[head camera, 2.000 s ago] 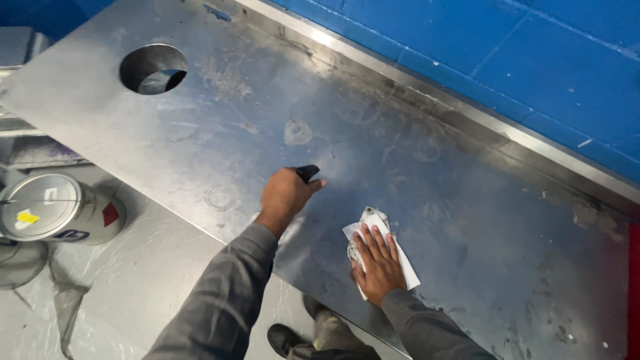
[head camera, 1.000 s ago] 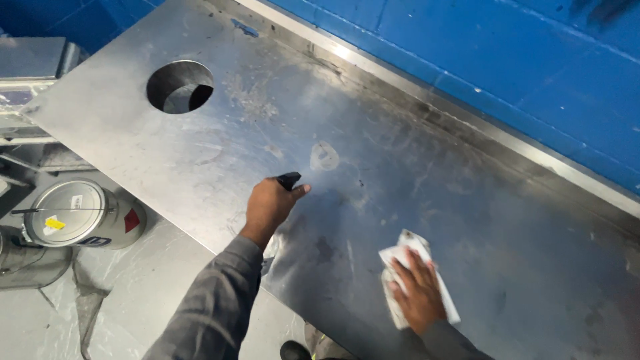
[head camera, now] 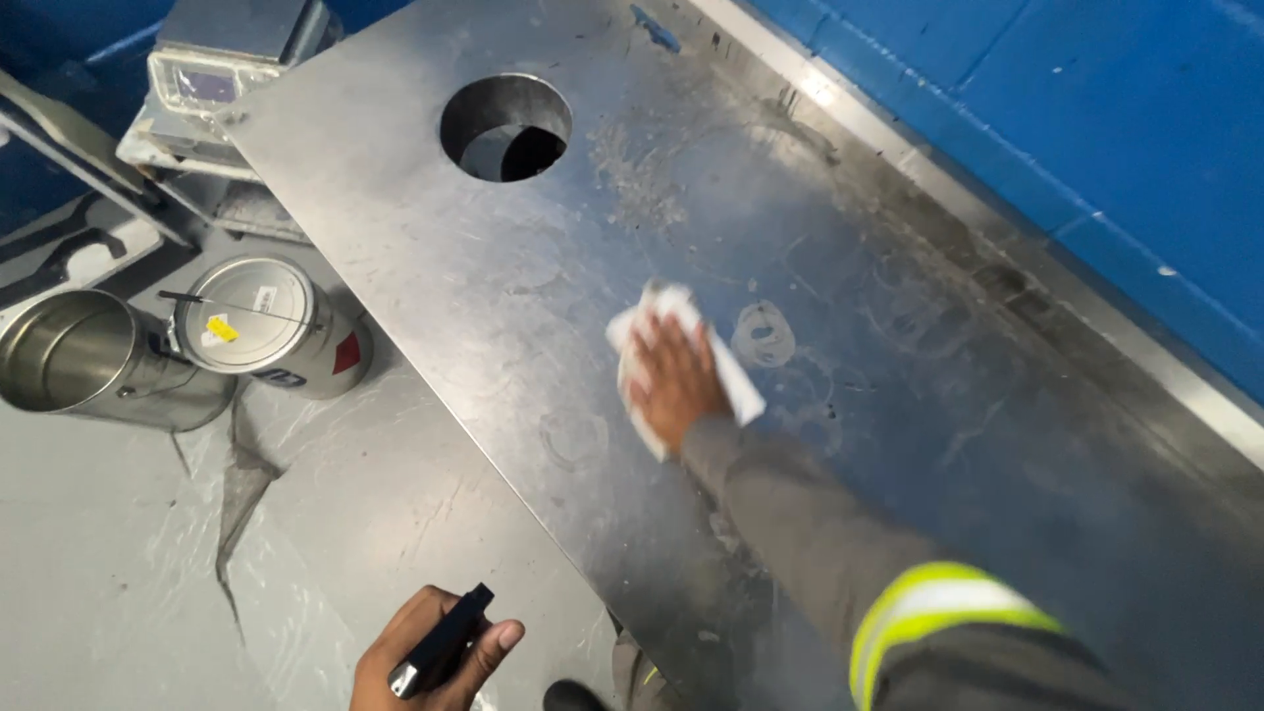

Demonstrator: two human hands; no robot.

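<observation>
My right hand (head camera: 676, 380) lies flat on a white cloth (head camera: 741, 385), pressing it against the stainless steel worktop (head camera: 553, 365); the hand is slightly blurred. Faint rings and smears mark the metal around the cloth, and a pale ring-shaped stain (head camera: 763, 334) lies just to its right. Low in the view, off the worktop's front edge and above the floor, my left hand (head camera: 430, 652) is closed around a small black object (head camera: 441, 640) with a shiny end, whose kind I cannot tell.
A round hole (head camera: 506, 128) opens in the worktop's far part. Left of the worktop, a lidded metal pail (head camera: 331, 346) and an open metal pail (head camera: 69, 355) stand on the floor below a bench scale (head camera: 212, 84). A raised steel edge (head camera: 918, 163) runs along the blue wall.
My right hand has moved the cloth across the worktop towards the hole. My left hand, over the worktop before, is now off its front edge with the black object. The view has shifted left.
</observation>
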